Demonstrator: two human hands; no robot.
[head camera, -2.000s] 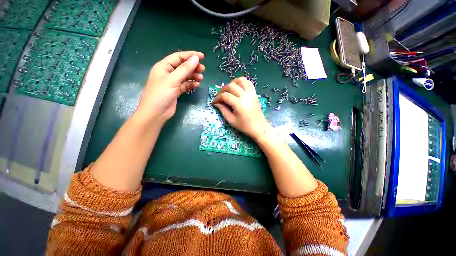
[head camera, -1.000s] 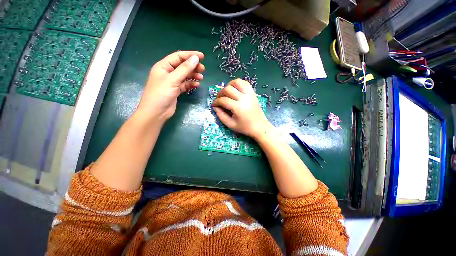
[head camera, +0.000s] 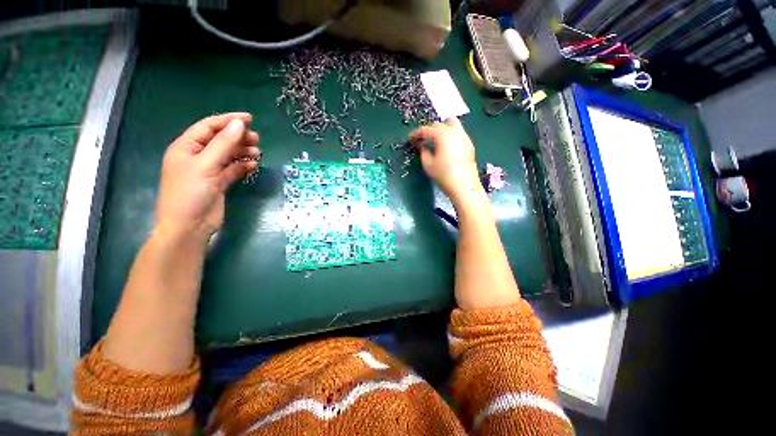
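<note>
The green circuit board (head camera: 340, 217) lies flat on the dark green mat, fully in view, with glare across its middle. My left hand (head camera: 200, 174) is raised left of the board, thumb and index finger close together. Tiny components show at its curled fingers; whether they are held is unclear. My right hand (head camera: 447, 157) is beyond the board's upper right corner, fingertips down at a small group of leaded components (head camera: 396, 157). Whether it pinches one is too small to tell. The dark tweezers (head camera: 445, 218) lie partly hidden by my right forearm.
The main component heap (head camera: 340, 81) spreads at the back, beside a white paper slip (head camera: 444, 94). A pink lump (head camera: 493, 177) lies right of my right hand. A pale-edged tray (head camera: 77, 255) with green boards stands left. A blue-framed holder (head camera: 625, 289) stands right.
The camera view has shifted, so the bench things appear further left. My right hand has left the board and moved right and away to the small components. My left hand keeps its pose.
</note>
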